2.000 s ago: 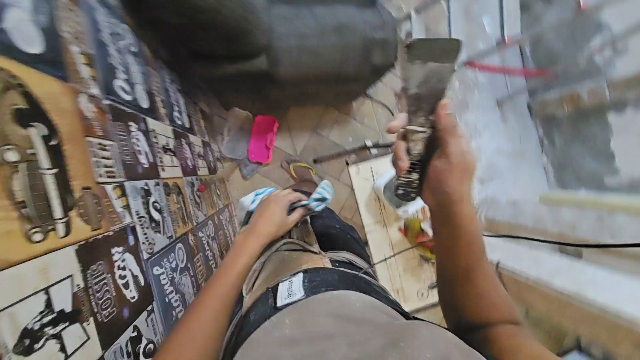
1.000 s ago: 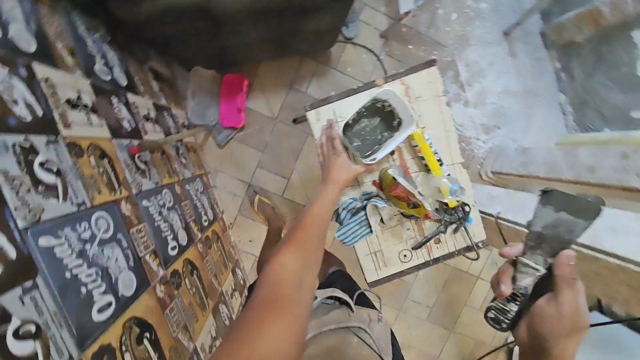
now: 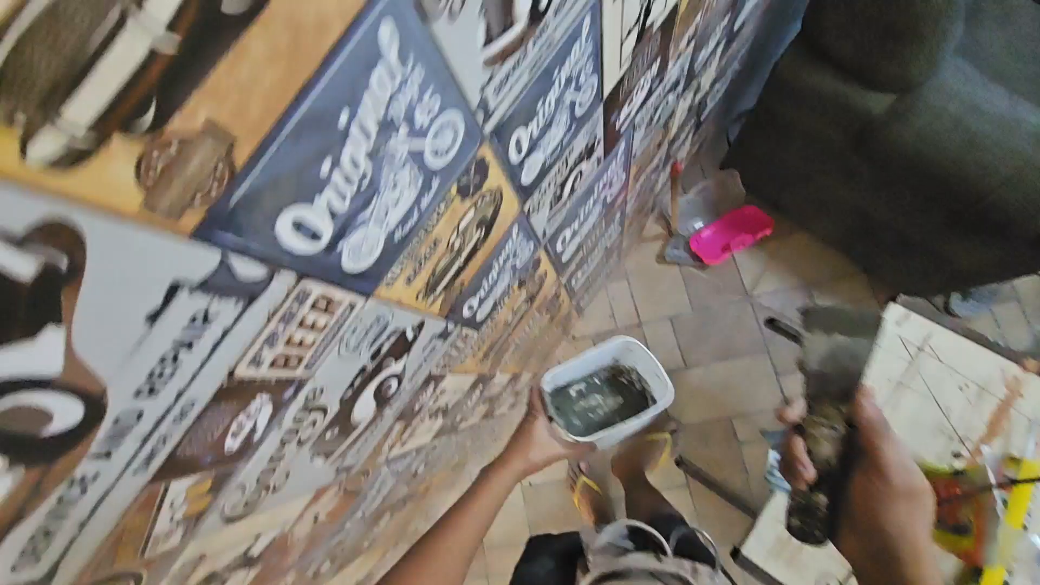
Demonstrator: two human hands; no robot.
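My left hand (image 3: pixel 543 439) grips the side of a white plastic tub (image 3: pixel 655 413), held above the tiled floor beside the picture-covered wall. Inside the tub lies a dark grey, wet-looking paste (image 3: pixel 600 400). On the other side, my right hand (image 3: pixel 873 479) is closed round the dirty handle of a wide putty knife (image 3: pixel 837 349). Its blade points away from me and is coated with grey material. The knife is apart from the tub, in front of the wooden board's edge.
A patterned wall (image 3: pixel 349 154) fills the left. A wooden board (image 3: pixel 934 382) at right bears a yellow tool (image 3: pixel 1011 520) and a colourful bag (image 3: pixel 959 508). Beyond are a bright pink tray (image 3: pixel 731 234) on floor tiles (image 3: pixel 723 374) and a dark sofa (image 3: pixel 877 146).
The tub, which stood on the board a second ago, is now in my left hand, off the board and near the wall. The view has swung strongly toward the wall. The putty knife remains in my right hand.
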